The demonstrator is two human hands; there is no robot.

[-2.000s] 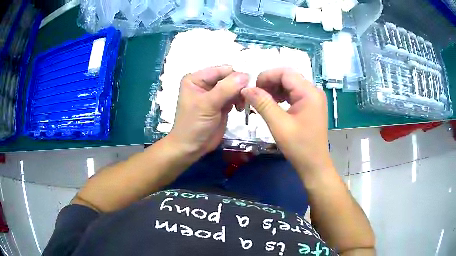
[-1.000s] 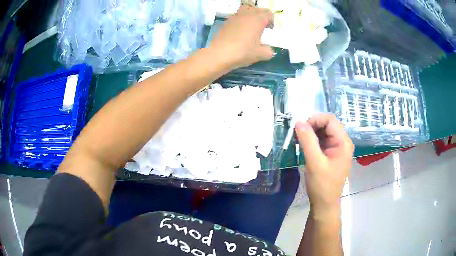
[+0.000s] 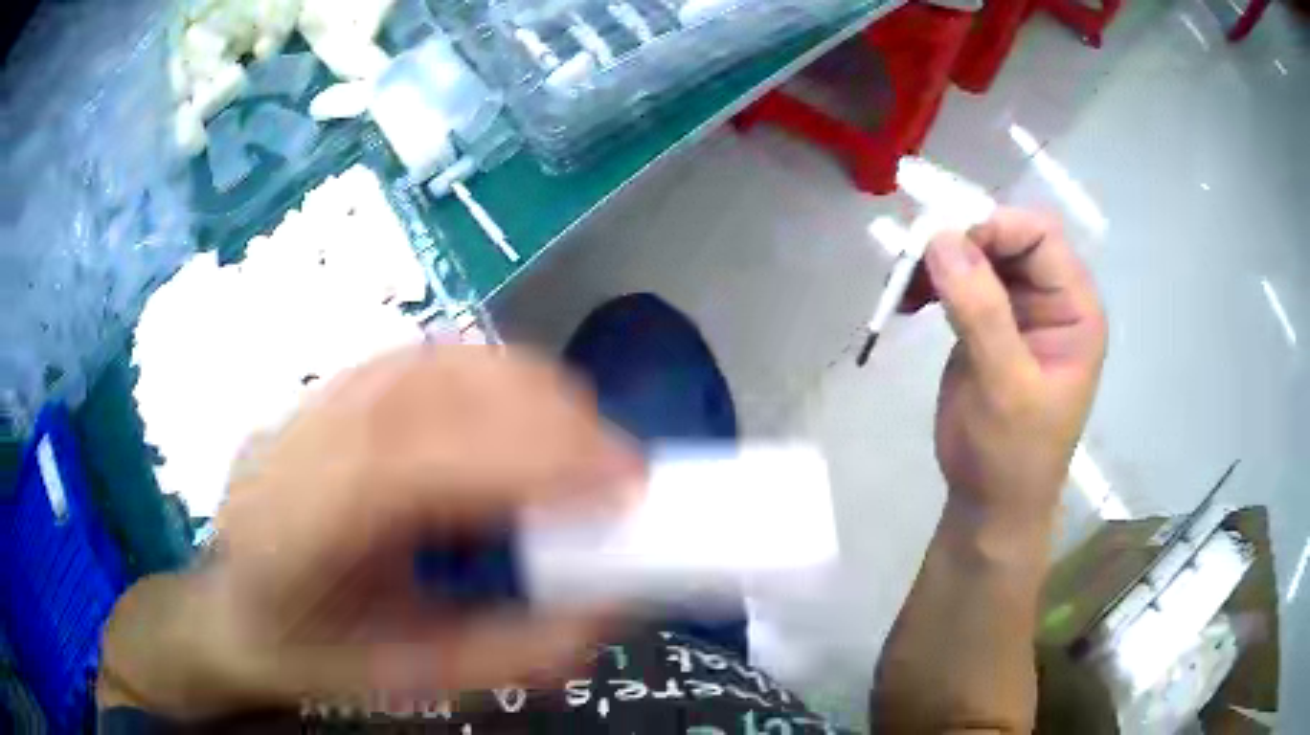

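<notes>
My left hand [image 3: 417, 503], large and blurred, holds a thick white block [image 3: 683, 524] above my lap. My right hand [image 3: 1020, 309] is raised over the floor at the right. Its fingertips hold a slim white core part [image 3: 894, 295] with a dark tip pointing down. More white material [image 3: 941, 194] shows at those fingertips; its exact form is unclear. The heap of thin white pieces [image 3: 287, 316] lies in the clear tray on the bench, partly hidden by my left hand.
Pin-like tool [image 3: 483, 218] on the green bench [image 3: 575, 194]; clear blister tray [image 3: 618, 108] behind it. Cream blocks [image 3: 216, 72] and bagged housings [image 3: 72, 216] at the left, blue tray [image 3: 65, 574] lower left. Red stools [image 3: 862, 101] beyond. Open carton [image 3: 1250, 603] with white pieces, lower right.
The view has swung right. My left hand has come back from the cream blocks with a white block. My right hand has moved off the bench to over the floor, holding the slim part.
</notes>
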